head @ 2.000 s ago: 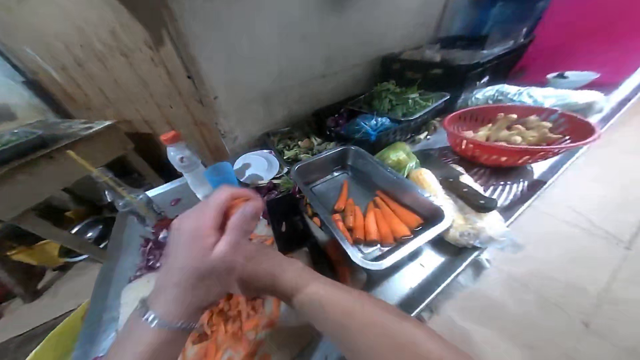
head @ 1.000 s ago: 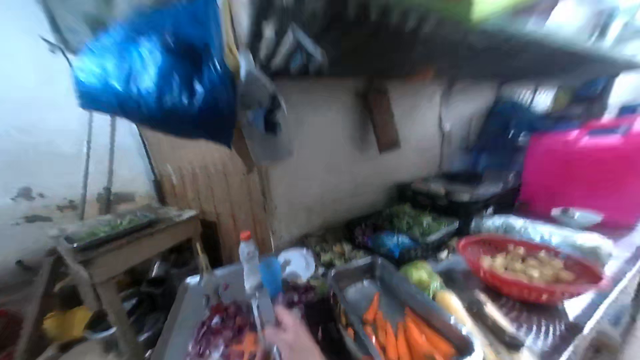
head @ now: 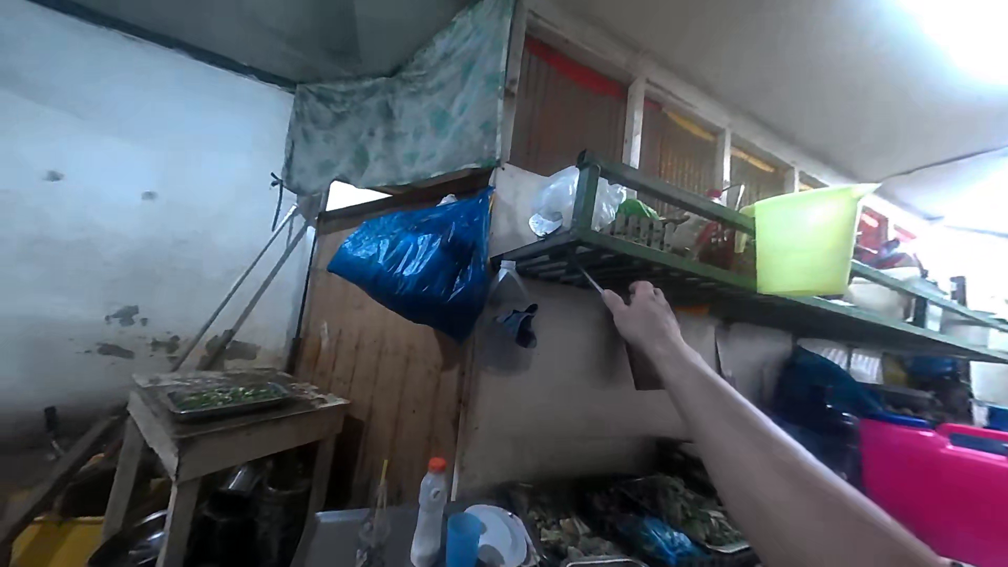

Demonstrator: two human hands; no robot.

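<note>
My right hand [head: 646,315] is raised on my outstretched arm, just below the green slatted wall shelf [head: 669,264]. Between its thumb and fingers is a thin, pale utensil [head: 592,281], perhaps a knife, slanting up and left towards the shelf's underside; its far end is hard to make out. Left of the hand a blue plastic bag [head: 417,264] hangs beside a translucent plastic jug [head: 508,291]. My left hand is out of view.
A lime-yellow bucket [head: 811,240] stands on the shelf. Below are an orange-capped bottle [head: 430,512], a blue cup [head: 463,539], white plates [head: 500,539] and trays of greens. A wooden table [head: 236,433] is at left, a pink plastic container [head: 937,488] at right.
My hands were together above the cut carrots two seconds ago. My right hand has risen from the worktop to the shelf. The view has tilted up strongly.
</note>
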